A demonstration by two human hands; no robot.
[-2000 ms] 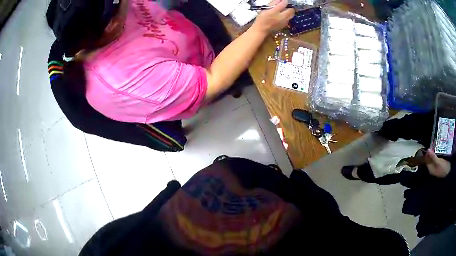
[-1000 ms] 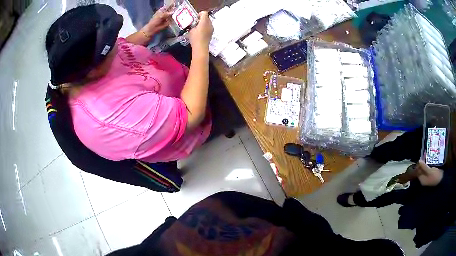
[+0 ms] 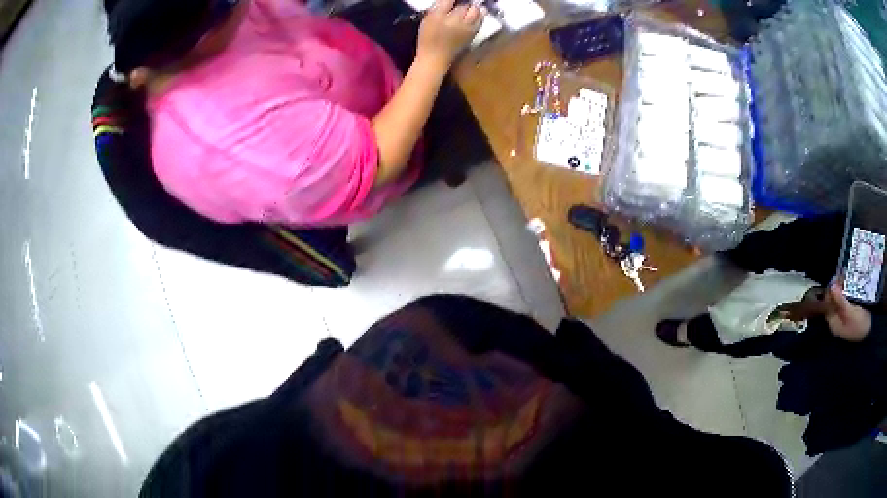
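Note:
Neither of my hands is in view; only my dark jacket and printed shirt front show at the bottom. Nearest in front of me is the corner of a brown wooden table (image 3: 584, 282). On it lie a key bunch with a black fob (image 3: 585, 218), a blue tag and silver keys (image 3: 636, 269). Behind them lies a clear plastic case with a white printed label (image 3: 574, 131), with a bead string (image 3: 547, 88) at its upper left. To its right is a clear tray of rows of white packs (image 3: 681, 126).
A seated person in pink (image 3: 263, 126) is at the left, a hand at the table's far edge. A dark blue slab (image 3: 586, 39) lies beyond the case. Stacked clear cases (image 3: 817, 107) have a blue edge. At the right, another person's hand (image 3: 849, 317) holds a lit phone (image 3: 863, 255).
Since one second ago the view has tilted, so the table sits higher. The seated person's raised hands and the white, red-marked item have left that place; one hand is now over the table.

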